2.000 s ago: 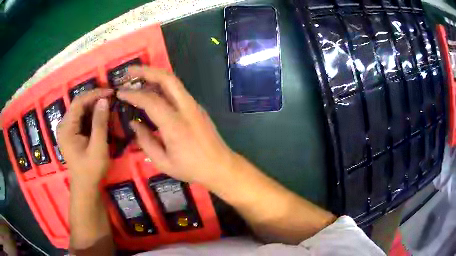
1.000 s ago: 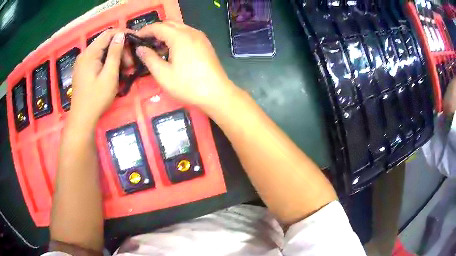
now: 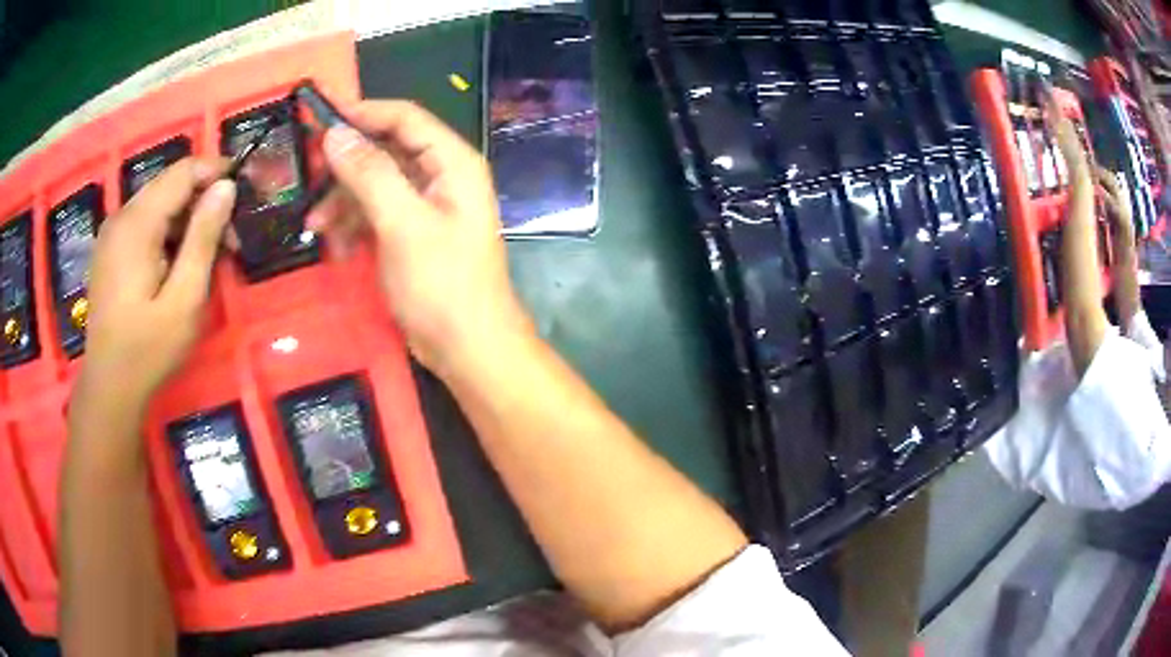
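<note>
A thin black plastic frame (image 3: 312, 105) is held between my left hand (image 3: 152, 267) and my right hand (image 3: 434, 229), tilted over a handheld device (image 3: 272, 193) in an upper pocket of the red foam tray (image 3: 443, 549). My fingers cover parts of the frame. Two more devices lie in the lower row, one with a bright screen (image 3: 216, 470) and one with a grey screen (image 3: 331, 452), each with a gold button. Other devices sit in the upper row at the left, partly covered by my left hand.
A smartphone (image 3: 542, 141) lies on the green mat, with a small yellow scrap (image 3: 459, 82) beside it. A glossy black blister tray (image 3: 848, 276) stands to the right. Beyond it, another person's arms (image 3: 1085, 244) reach over a second red foam tray (image 3: 1023, 205).
The camera view has shifted, moving the bench items left. My hands have spread apart, uncovering the device beneath, and the black frame now shows between them.
</note>
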